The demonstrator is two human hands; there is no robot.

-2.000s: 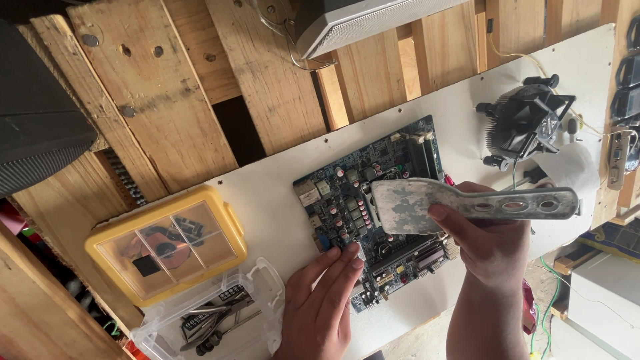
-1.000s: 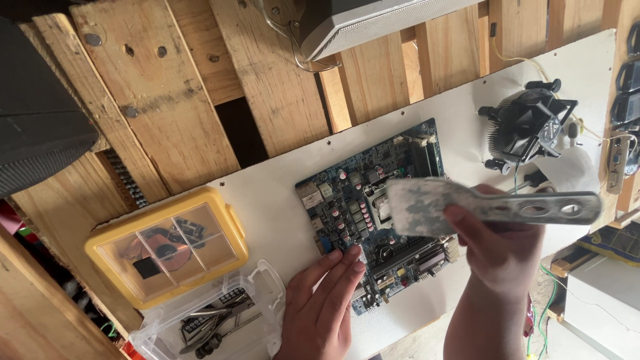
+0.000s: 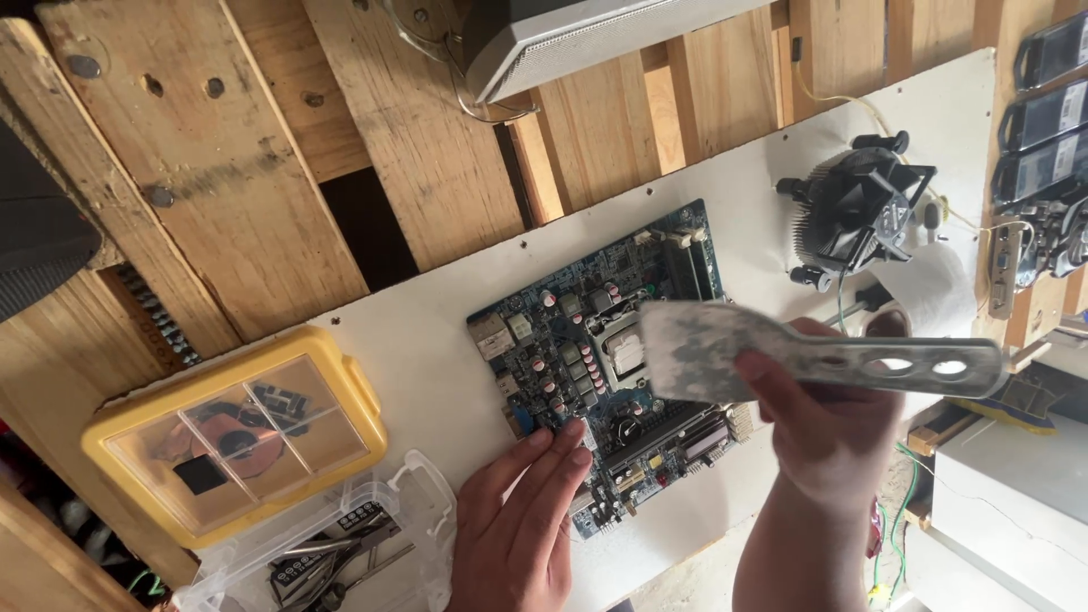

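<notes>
A computer motherboard lies on a white board. My left hand rests with its fingertips on the board's near-left edge, holding nothing. My right hand grips a metal putty knife with holes in its handle; the blade, smeared with whitish stuff, is over the motherboard's right part, just beside the processor in its socket. Whitish paste covers the processor's top. Whether the blade touches anything cannot be told.
A CPU cooler with fan and a white paper roll are at right. Left are a yellow-rimmed compartment box and a clear plastic box with tools. A grey metal casing stands behind, on wooden pallet slats.
My right hand has moved the putty knife to the right, so that the processor shows, where the blade covered it two seconds ago. My left hand has stayed at the motherboard's edge.
</notes>
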